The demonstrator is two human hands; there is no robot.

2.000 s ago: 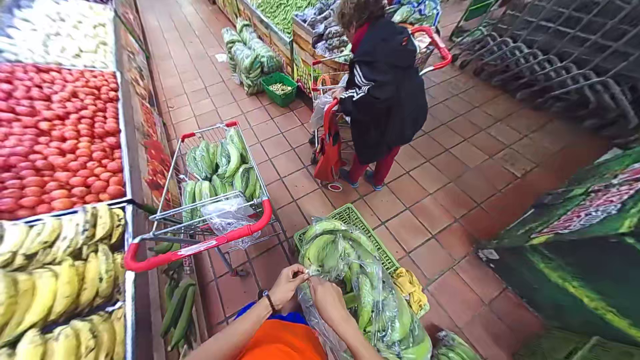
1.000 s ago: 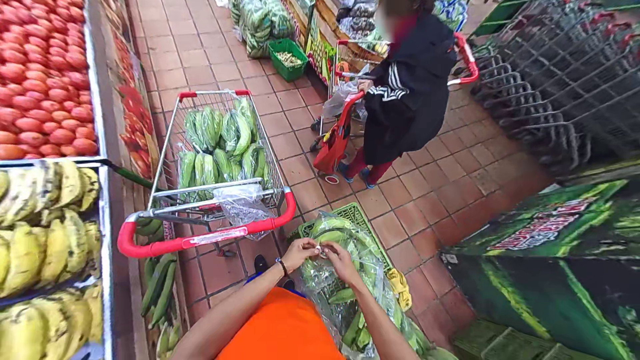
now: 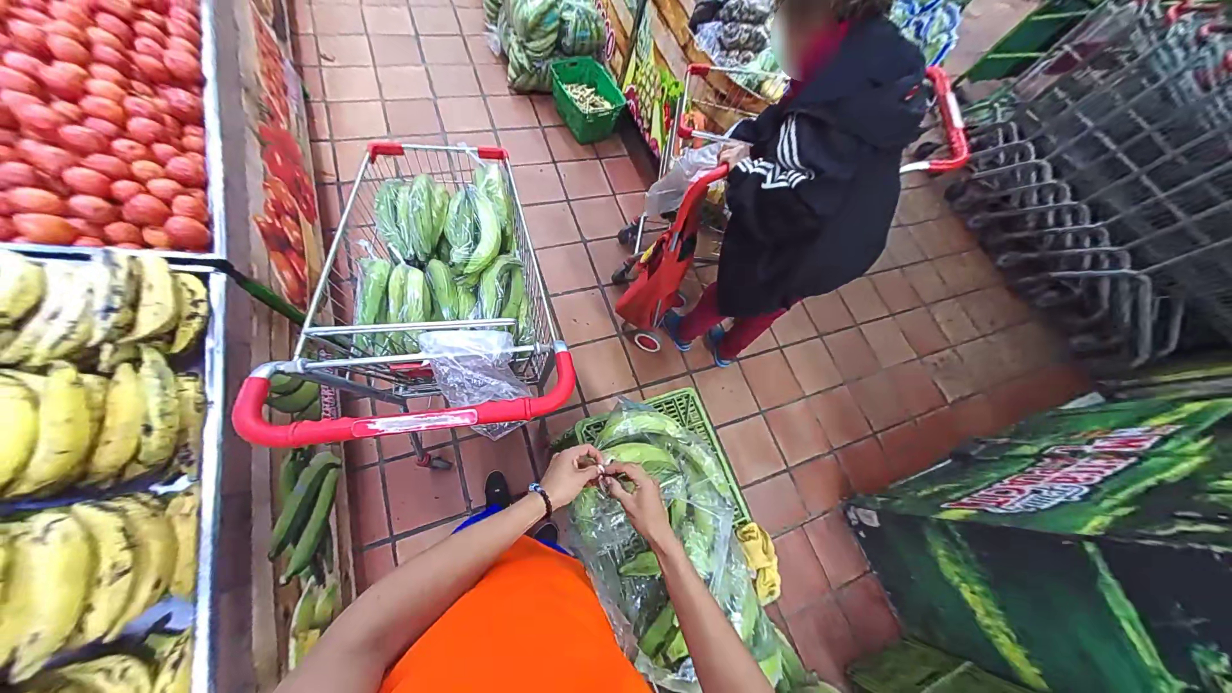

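My left hand (image 3: pixel 570 474) and my right hand (image 3: pixel 637 493) meet fingertip to fingertip, both pinching the gathered top of a clear plastic bag. The bag (image 3: pixel 626 568) lies below them and holds green plantains (image 3: pixel 645 454). It rests over a green plastic crate (image 3: pixel 698 409), where more bagged plantains lie. A yellow cloth (image 3: pixel 758 561) hangs at the crate's right side. Ahead and to the left stands a wire shopping cart (image 3: pixel 404 423) with a red handle, loaded with bagged green plantains (image 3: pixel 448 241). A crumpled clear bag (image 3: pixel 476 371) hangs at its handle.
Produce bins on the left hold tomatoes (image 3: pixel 106 125) and yellow plantains (image 3: pixel 96 414). A person (image 3: pixel 818 173) in a dark jacket stands ahead with a red wheeled bag (image 3: pixel 664 269) and a cart. Nested carts (image 3: pixel 1078 231) and a green printed display (image 3: pixel 1039 520) flank the right side.
Both hands stay together at the bag's top, now with fingertips close on its gathered end. The view has shifted somewhat since two seconds ago.
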